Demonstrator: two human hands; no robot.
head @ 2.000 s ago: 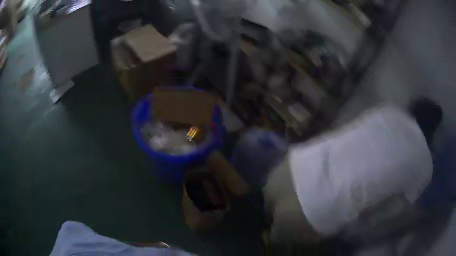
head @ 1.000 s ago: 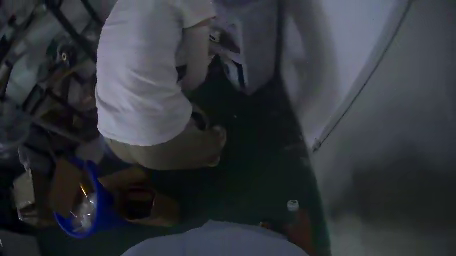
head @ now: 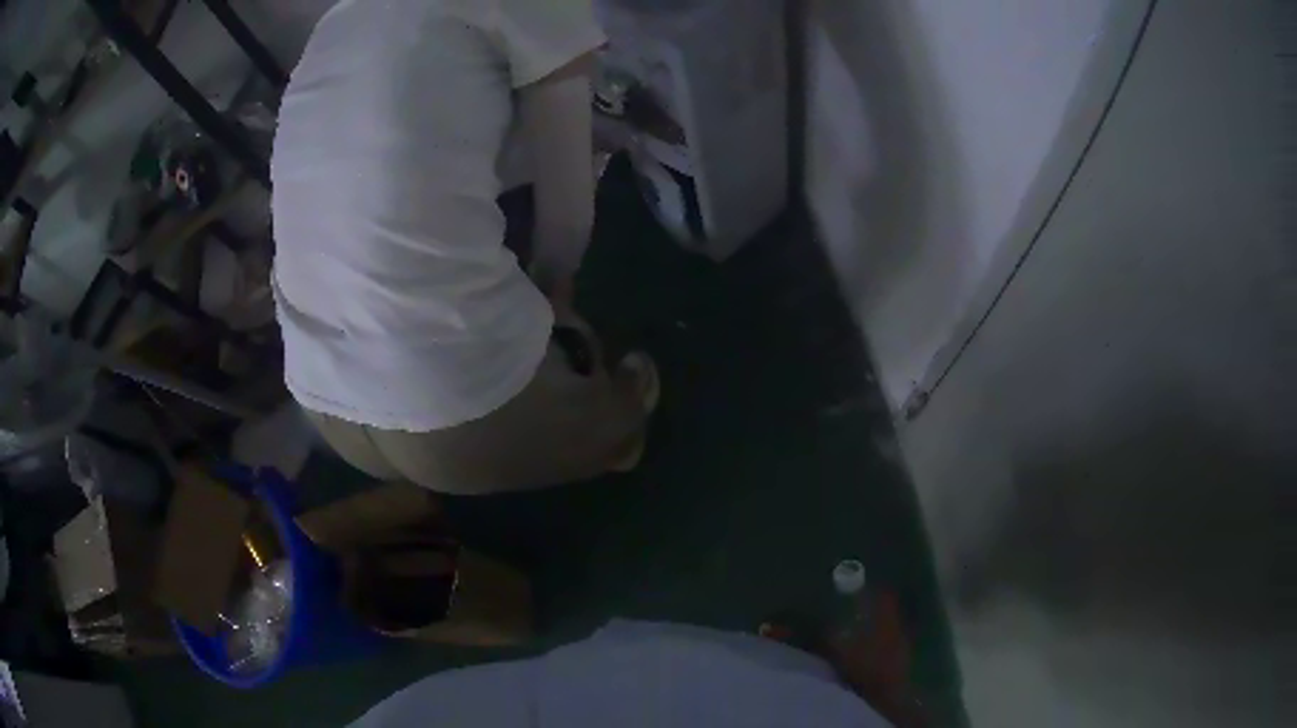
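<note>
A clear bottle with a white cap (head: 849, 576) stands upright at the bottom, right of my light-coloured clothing. My right hand (head: 879, 647) is dim and partly cut off by the lower edge. It is around the bottle, whose body is mostly hidden or too dark to see. My left hand is not in view. A pale dispenser-like cabinet (head: 733, 135) stands at the top centre. A person in a white shirt (head: 406, 228) bends in front of it with an arm reaching to it.
A blue round bin (head: 320, 619) with cardboard and clear plastic is at the lower left. An open brown carton (head: 491, 597) lies beside it. Cluttered shelving (head: 185, 263) fills the left. A pale wall (head: 1124, 370) runs along the right of the green floor (head: 726, 427).
The view has swung from the bin and shelves to the bending person and the cabinet. Over the last second it shifts only slightly. The capped bottle has come into view since the earliest frame.
</note>
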